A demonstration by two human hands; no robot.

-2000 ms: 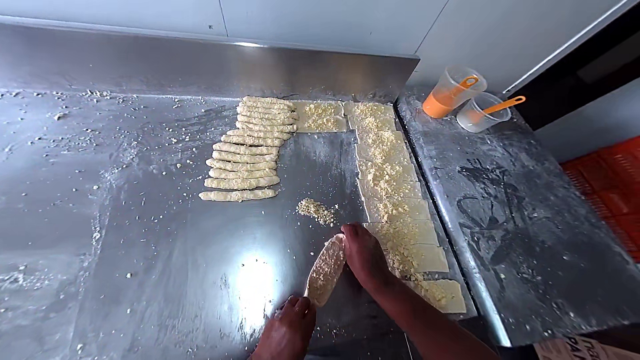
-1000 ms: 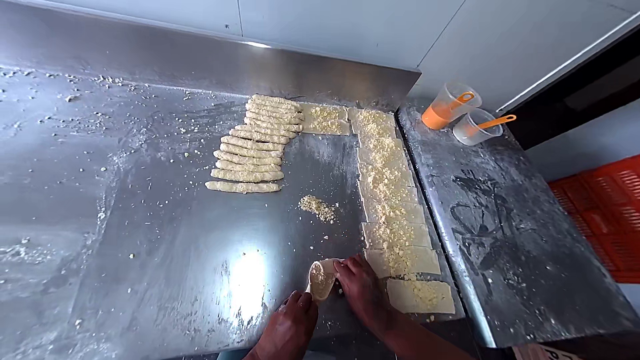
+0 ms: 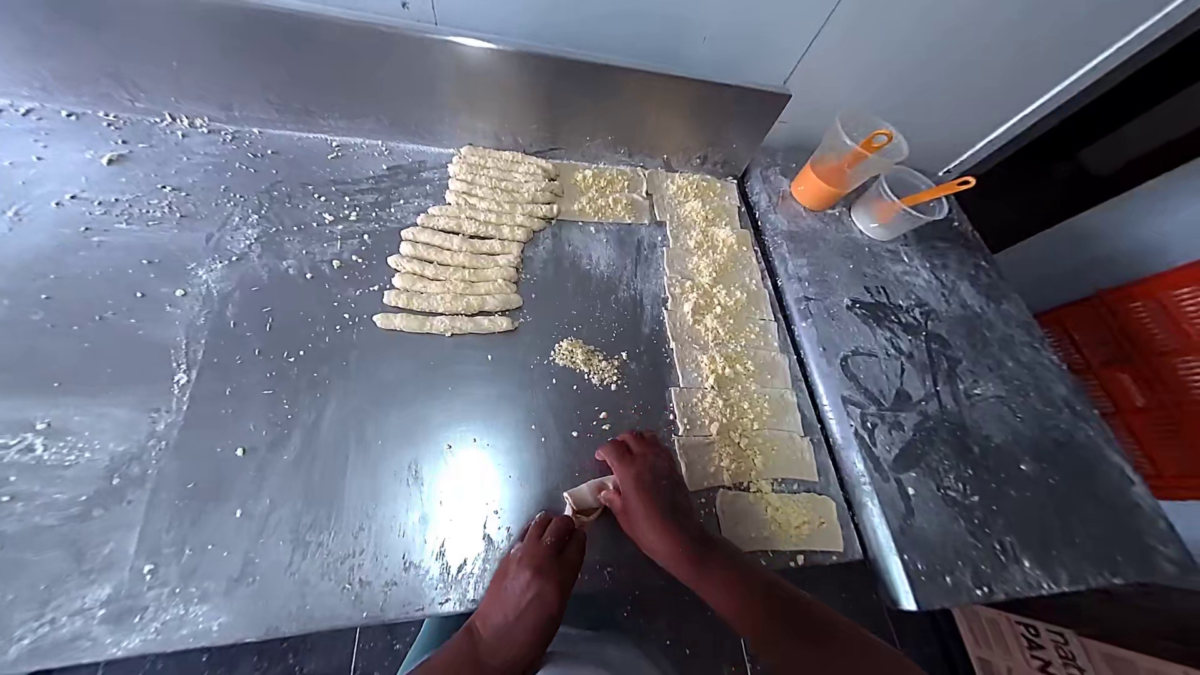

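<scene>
A piece of dough [image 3: 589, 497], partly rolled up with an open fold showing, is pinched between my two hands near the front edge of the steel table. My left hand [image 3: 544, 562] grips its left end and my right hand [image 3: 649, 487] its right end. Flat dough rectangles [image 3: 745, 459] topped with crumbled filling overlap in a column to the right, and one lone rectangle [image 3: 780, 521] lies nearest the front. Rolled dough sticks [image 3: 445, 324] lie in a stacked row at the back middle. A small heap of crumbs [image 3: 587, 362] sits beyond my hands.
Two clear plastic jugs, one with orange contents [image 3: 821, 184] and one whitish [image 3: 886, 217], hold orange-handled utensils on the right-hand table [image 3: 937, 375]. Red plastic crates [image 3: 1144, 366] stand at the far right. A steel backsplash [image 3: 375, 94] runs behind. Flour and crumbs dust the table [image 3: 281, 394].
The dough in my hands was a long flat strip; it is now shorter and rolled up. My hands have drawn closer together around it.
</scene>
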